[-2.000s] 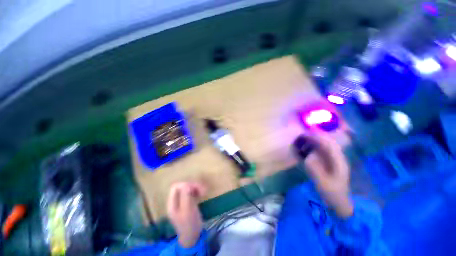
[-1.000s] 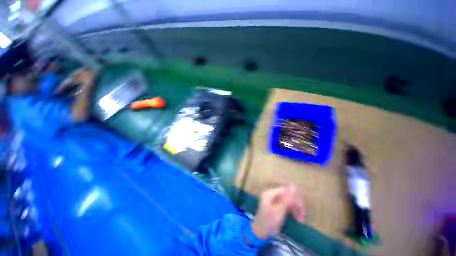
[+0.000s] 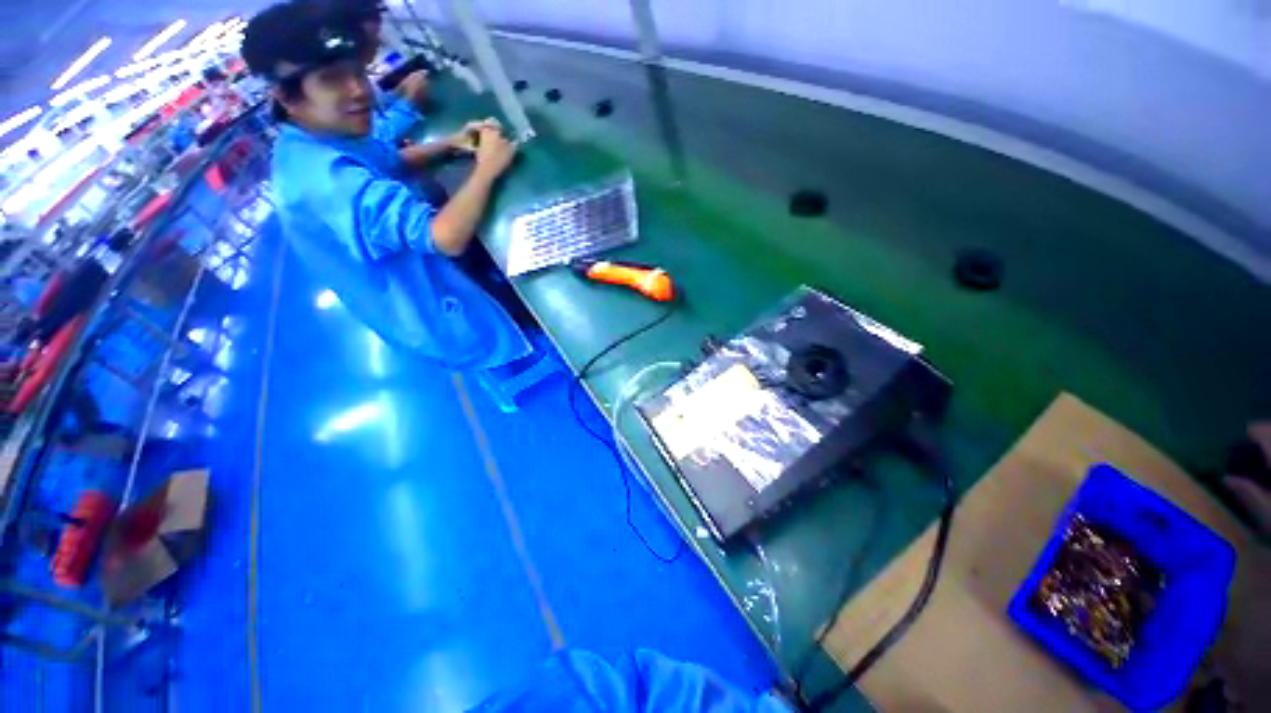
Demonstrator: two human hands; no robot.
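Note:
A blue parts bin with small bronze and silver screws sits on the tan cardboard at the lower right. Left of it lies a black box unit with silvery film and a round black piece on top. A small part of a hand, apparently my right hand, shows at the right edge, cut off and dark; what it holds cannot be told. A blue sleeve shows at the bottom edge, but my left hand is not in view.
Round black units sit spaced along the green bench. An orange-handled tool and a gridded tray lie farther along. A coworker in a blue smock sits at the bench. Black cable crosses the cardboard's left side.
The view has swung left, so the bin has moved to the lower right and the driver and fixture are out of view. My left hand has left the picture; the coworker shows clearly.

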